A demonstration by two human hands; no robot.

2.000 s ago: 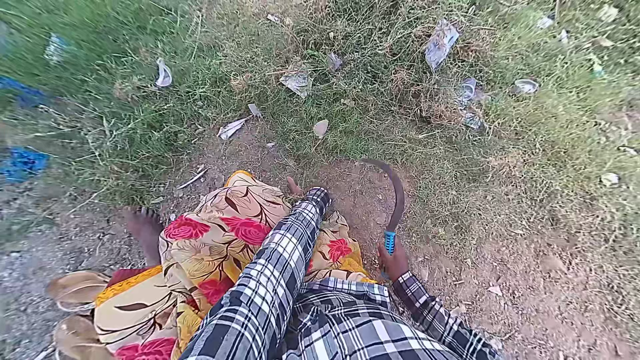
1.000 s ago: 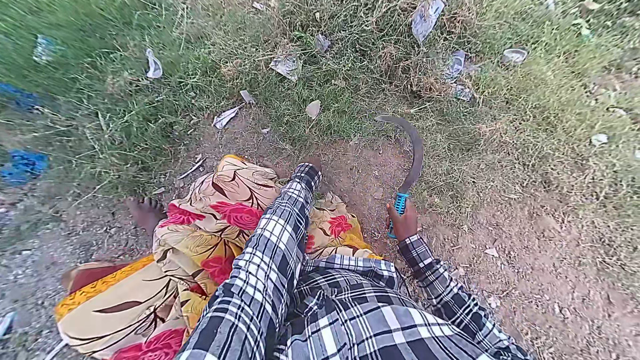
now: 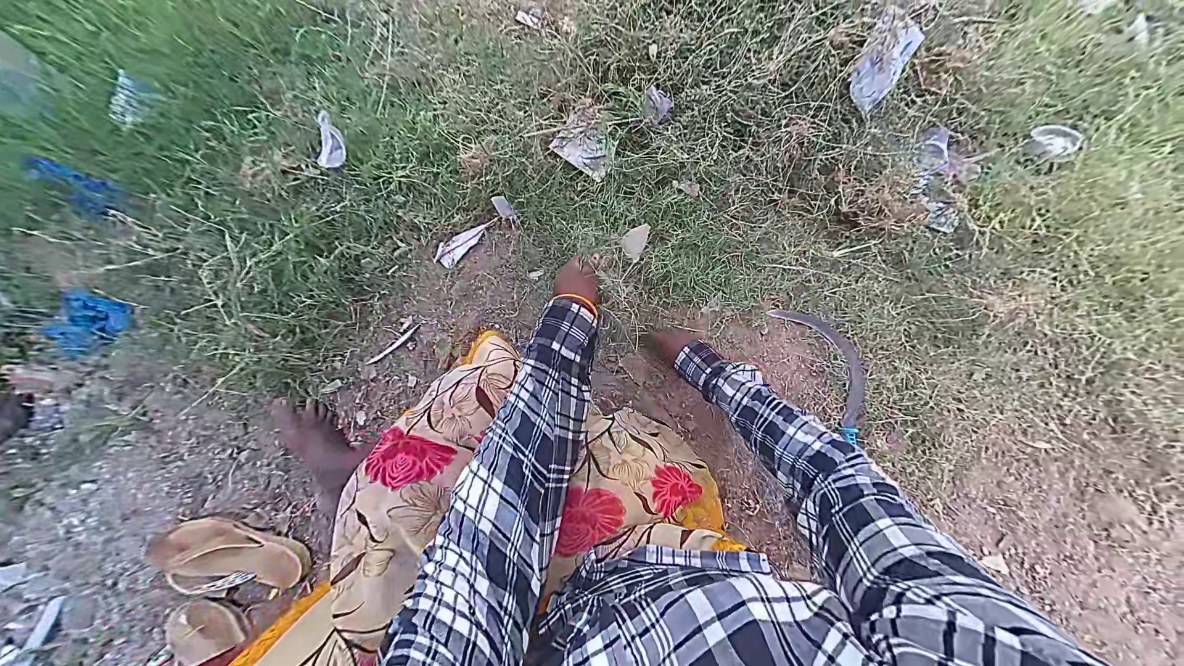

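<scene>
A sickle with a curved metal blade (image 3: pixel 846 356) and a blue handle lies on the ground at the right, its handle mostly hidden by my right forearm. My right hand (image 3: pixel 670 346) is low over bare soil, away from the sickle, blurred and dark; its fingers cannot be made out. Reaching further forward, my left hand (image 3: pixel 577 279) is at the edge of the short green grass (image 3: pixel 592 227), with grass stems beside its fingers. Whether it grips any is not clear. A pale flat scrap (image 3: pixel 635 241) lies just beyond it.
Plastic litter (image 3: pixel 583 146) is scattered in the grass, with blue plastic (image 3: pixel 90 321) at the left. Tan sandals (image 3: pixel 229 553) rest on gravelly soil at lower left, near a bare foot (image 3: pixel 314 439). A floral cloth (image 3: pixel 435 462) covers my legs.
My right hand has let go of the sickle, which it held in both earlier frames, and has moved left towards my left hand. My left hand has reached forward to the grass.
</scene>
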